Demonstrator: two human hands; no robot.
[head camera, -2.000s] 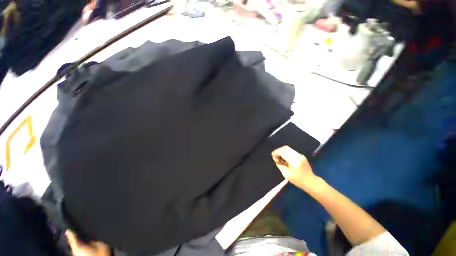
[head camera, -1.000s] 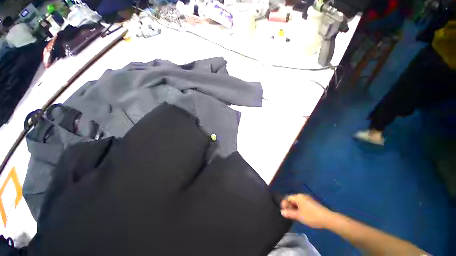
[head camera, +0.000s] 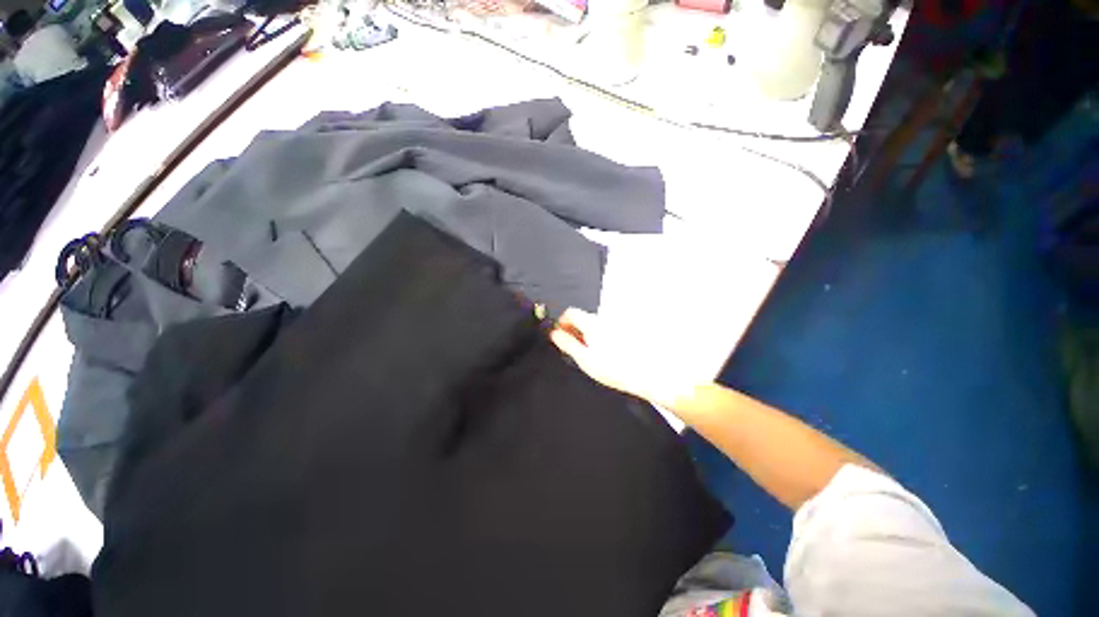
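Note:
The black jacket is spread matte side up across the near part of the view, its far edge raised in a point and its right corner past the table edge. My right hand is at its far right edge, with fingers closed on a small dark and reddish thing, apparently thread snips, mostly hidden. Whether the fingers also pinch the cloth cannot be told. My left hand is not in view. Grey jackets lie behind and under the black one, with a gold-coloured button beside my right fingertips.
The white table has a cable, pale containers and a grey spray gun at the far right. A dark rail runs along the left, with hanger hooks near it. Dark clothes lie beyond. Blue floor is at right.
My right hand has moved from the black jacket's right corner up and left to its far edge. My left hand, partly visible at lower left earlier, is out of view. The view has shifted.

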